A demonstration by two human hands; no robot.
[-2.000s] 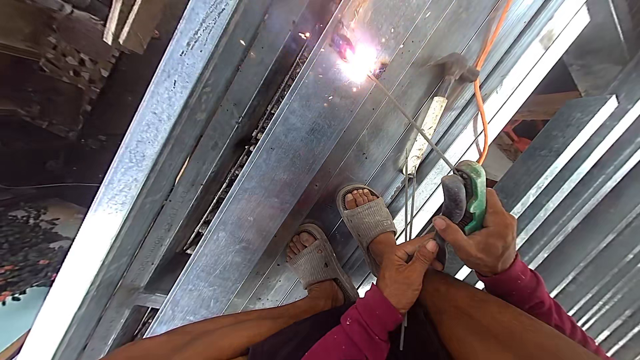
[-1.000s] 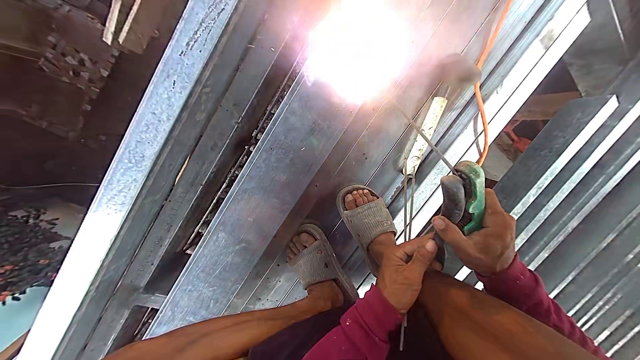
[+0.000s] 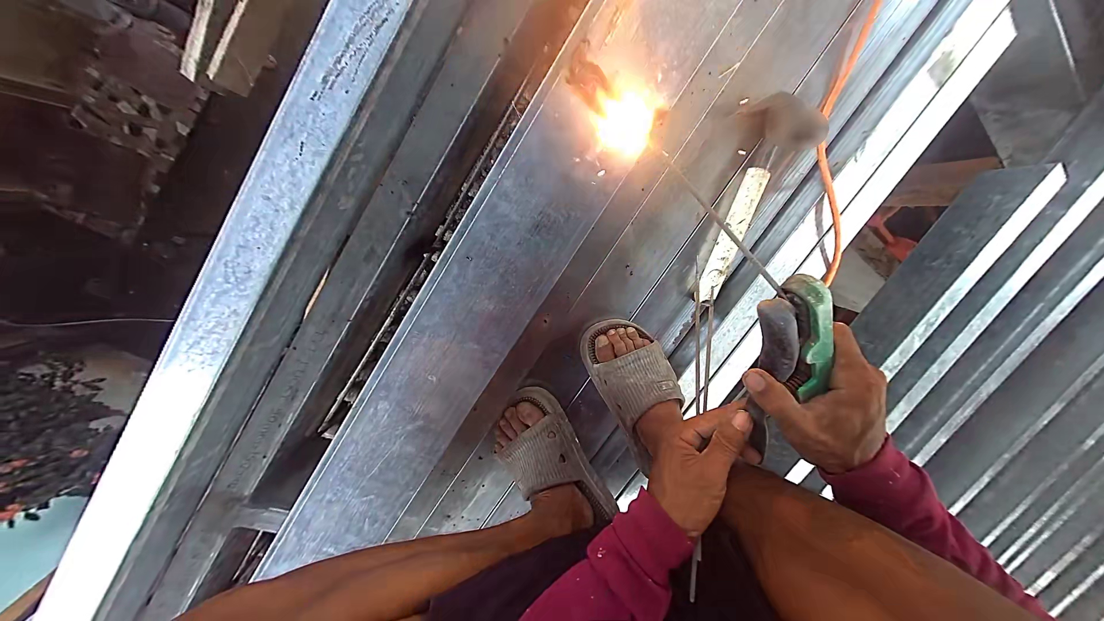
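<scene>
My right hand [image 3: 832,414] grips a green and black electrode holder [image 3: 802,341]. A thin welding electrode [image 3: 720,224] runs from its jaw up to a bright arc [image 3: 625,125] on a galvanized steel channel [image 3: 483,259]. My left hand [image 3: 703,466] is closed on thin spare rods [image 3: 705,345], close beside the lower end of the holder; its thumb lies on top. Past the electrode lies a hammer with a pale, worn handle [image 3: 733,233], its head [image 3: 789,121] blurred by smoke. Glare hides the electrode's tip.
My sandalled feet [image 3: 634,371] stand on parallel steel channels. An orange cable [image 3: 828,181] runs along the right. Long gaps open between the members at left, with rubble and a plant [image 3: 47,431] below. More metal channels [image 3: 957,267] lie at right. Wood pieces [image 3: 228,43] show at upper left.
The white glare of a second ago has shrunk to a smaller orange-yellow glow with smoke and sparks. Both hands have stayed in nearly the same place.
</scene>
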